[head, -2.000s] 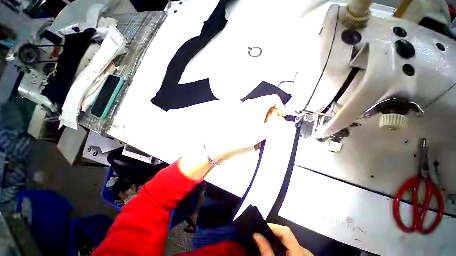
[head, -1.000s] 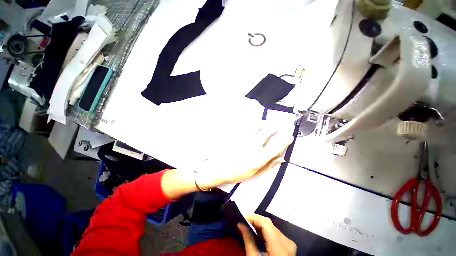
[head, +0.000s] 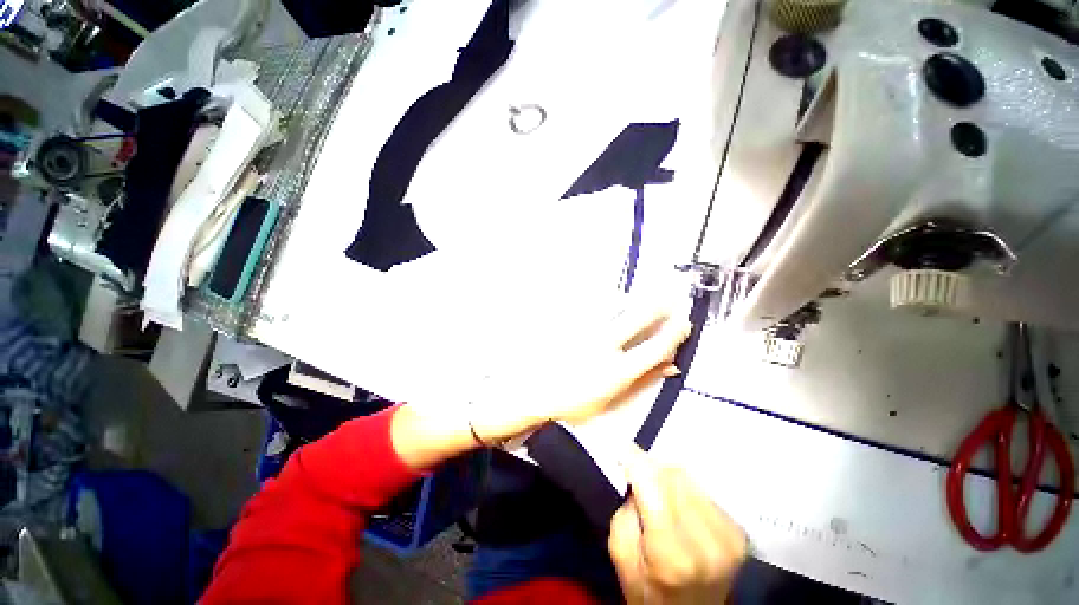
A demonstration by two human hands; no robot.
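A dark band (head: 671,405) with a white piece (head: 601,440) on it runs from the presser foot (head: 710,279) toward the table's front edge. My left hand (head: 615,372) lies on the white piece just in front of the foot, fingers extended; overexposure blurs its outline. My right hand (head: 677,534) pinches the near end of the pieces at the table's front edge. The dark far end (head: 630,160) of the work lies behind the foot. The white sewing machine head (head: 923,154) stands at the right.
Another curved dark band (head: 408,154) lies on the table, left of a metal ring (head: 527,118). Red-handled scissors (head: 1009,473) lie at the right. Stacked strips (head: 207,177) and a phone (head: 244,249) are on the left stand. A blue bin (head: 408,520) is below.
The work has moved further behind the foot, its dark end now farther back. My right hand has turned and risen toward my left hand. The left dark band's lower end has changed shape.
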